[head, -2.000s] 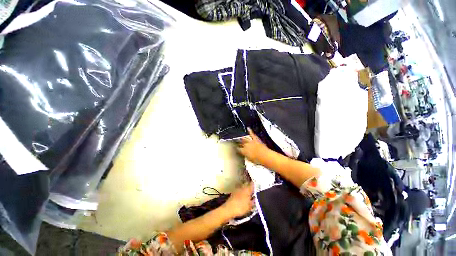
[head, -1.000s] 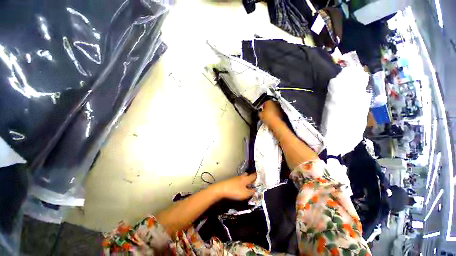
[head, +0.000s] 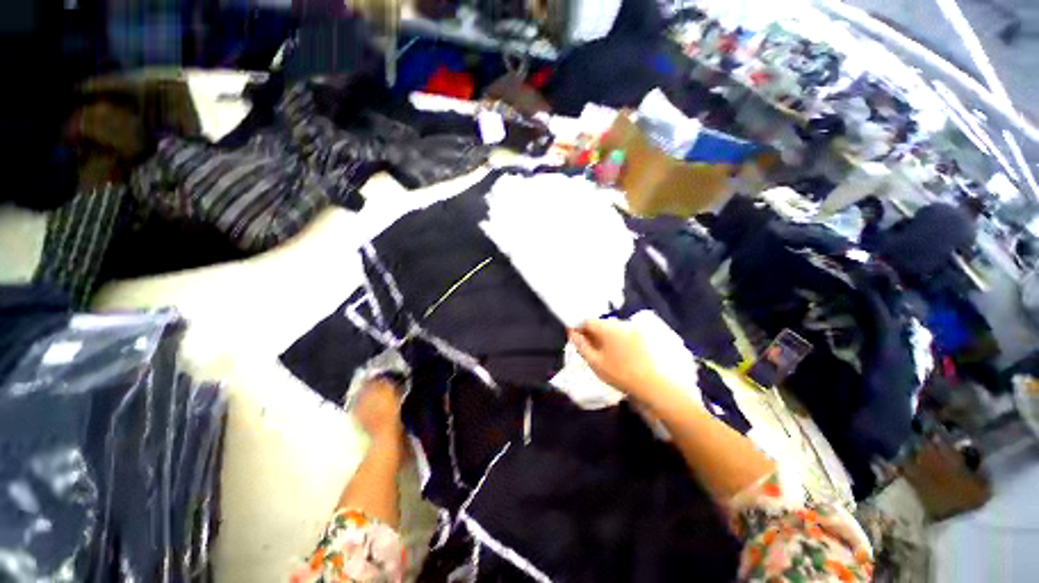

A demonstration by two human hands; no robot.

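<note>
A large black garment piece (head: 456, 308) with white edge lines and a short yellow line lies spread on the pale table in front of me. A shaggy white fluffy piece (head: 566, 245) lies on its far part. My right hand (head: 616, 354) holds the garment's edge between its fingers beside the white material. My left hand (head: 376, 403) is at the left side of the garment, with its fingers partly hidden at the cloth; its grip cannot be made out.
Clear-bagged dark garments (head: 114, 444) are at the left. Plaid garments (head: 245, 188) are heaped at the far left. A cardboard box (head: 675, 188) stands at the back. A phone (head: 779, 358) lies at the right table edge, beside dark clothing (head: 837, 330).
The view has turned, showing more of the workshop. The garment's inside was folded open with my right hand in it; now its dark side lies spread and my hands are farther apart.
</note>
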